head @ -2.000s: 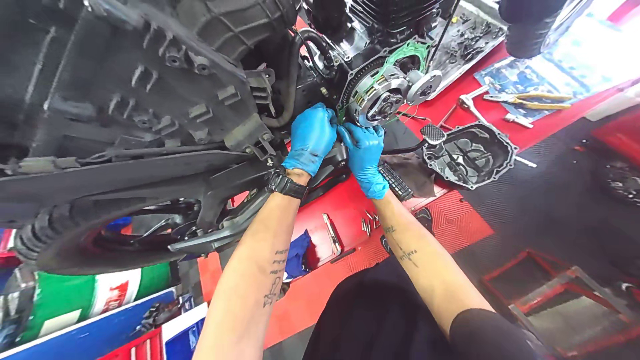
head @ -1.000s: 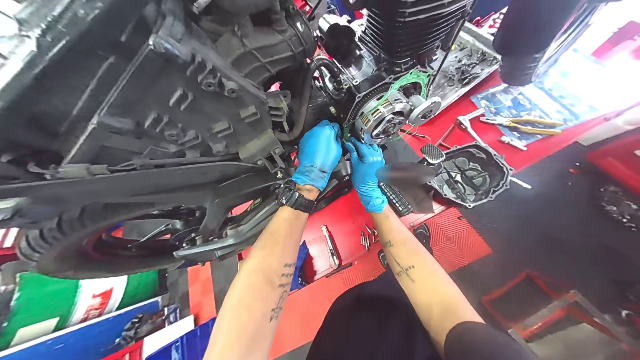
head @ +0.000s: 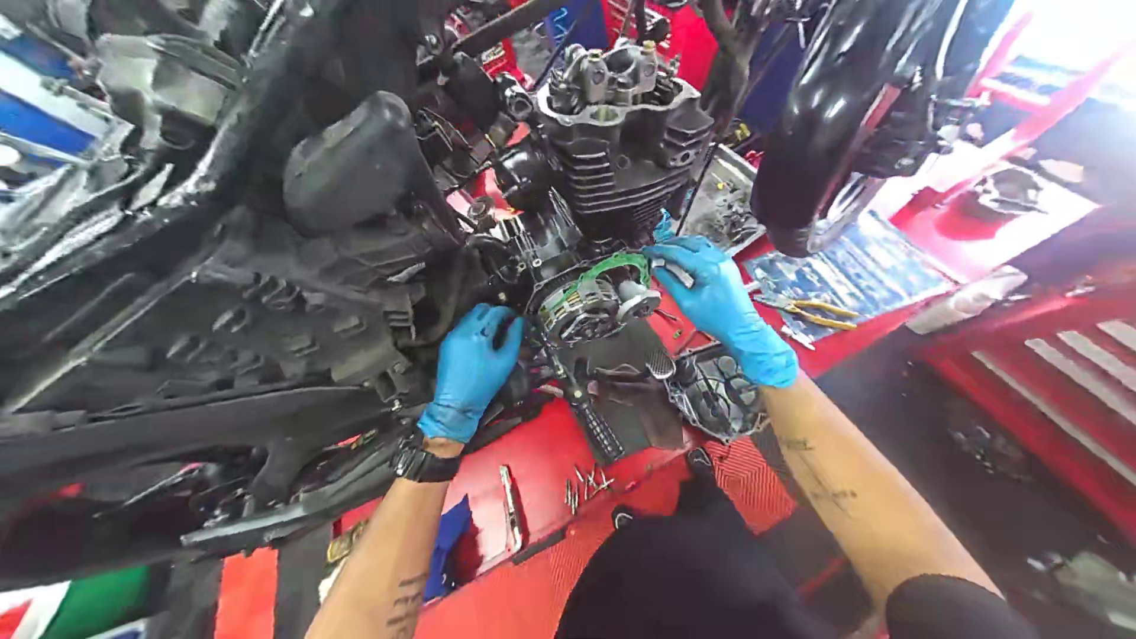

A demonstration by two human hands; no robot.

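A motorcycle engine with a finned cylinder [head: 621,169] stands on the red surface, its side cover off. The clutch basket [head: 581,311] is exposed, and a green gasket [head: 612,264] shows along the case's upper edge. In a blue glove, my left hand [head: 475,364] is at the left of the clutch, fingertips by the engine's lower left; whether it grips anything there is hidden. My right hand [head: 710,288], gloved too, has its fingers at the right end of the green gasket; a grip cannot be made out. Below it lies the removed engine cover [head: 714,395], inner side up.
Pliers with yellow handles [head: 812,312] lie on a blue-grey mat [head: 852,266] at right. Several bolts [head: 586,488] and a metal tool [head: 510,508] rest on the red surface. A ribbed pedal [head: 658,364] projects by the cover. The motorcycle's dark bodywork [head: 266,293] fills the left.
My hands, close together at the clutch's lower left before, are now apart. The right has moved across to the gasket's right side, while the left stays left of the clutch. The view has shifted upward.
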